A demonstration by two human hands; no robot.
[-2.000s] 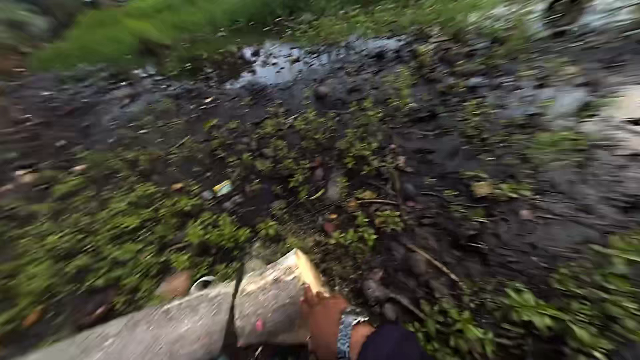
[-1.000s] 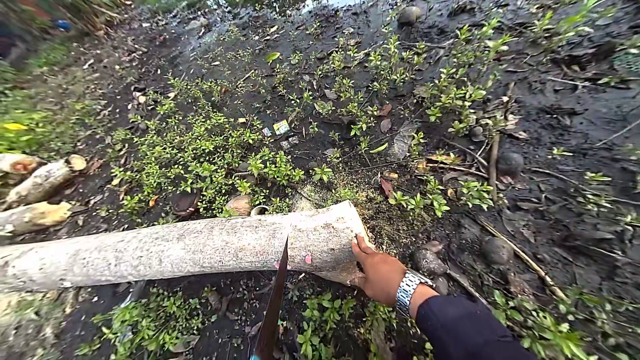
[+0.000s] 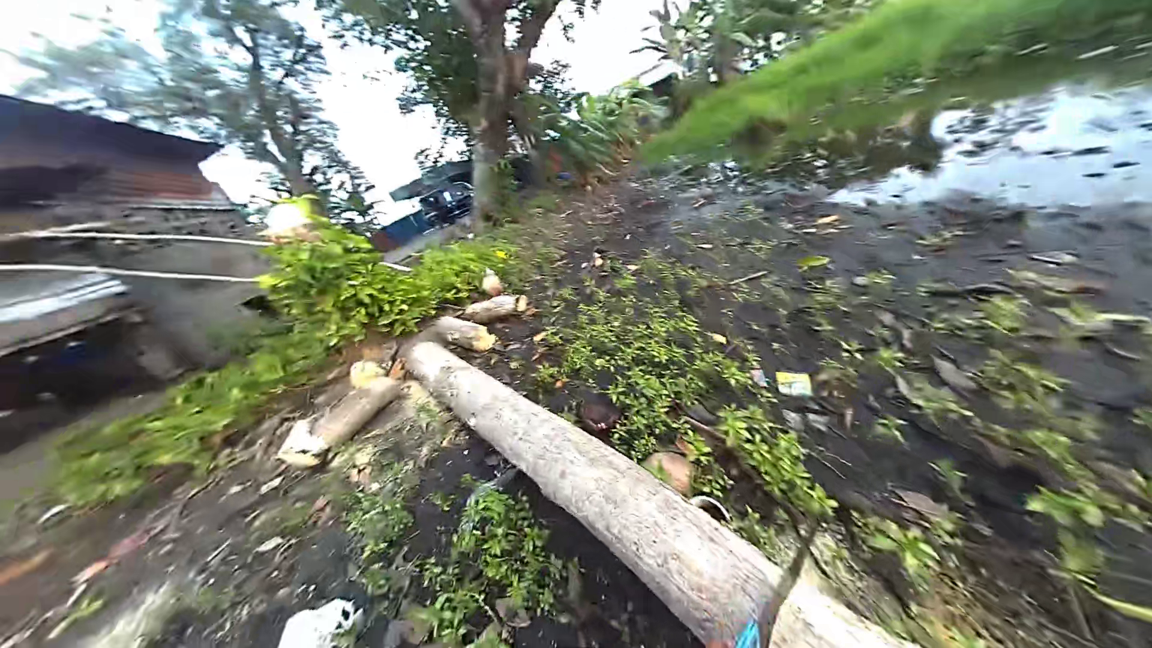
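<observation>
A long pale log [image 3: 576, 468] lies on the muddy ground, running from the middle left to the bottom right edge. A dark, narrow saw blade [image 3: 792, 576] crosses its near part at an angle, with a blue piece [image 3: 747, 634] low beside it at the frame's bottom edge. Neither of my hands is in the view, so what they touch is hidden. Past the log's far end lie short cut log pieces [image 3: 495, 308], and another thick cut piece [image 3: 346, 416] rests to its left.
Low green plants [image 3: 630, 360] grow along the log's right side, near a brown husk [image 3: 670, 470]. Shallow water [image 3: 1053, 153] stands at upper right. A shed with a rusty roof [image 3: 117, 171] is at left, and a tree trunk [image 3: 490, 135] rises behind. A white object [image 3: 319, 623] lies bottom left.
The view has swung up and left. My right hand, on the log's cut end a second ago, is out of view. The blade still crosses the log.
</observation>
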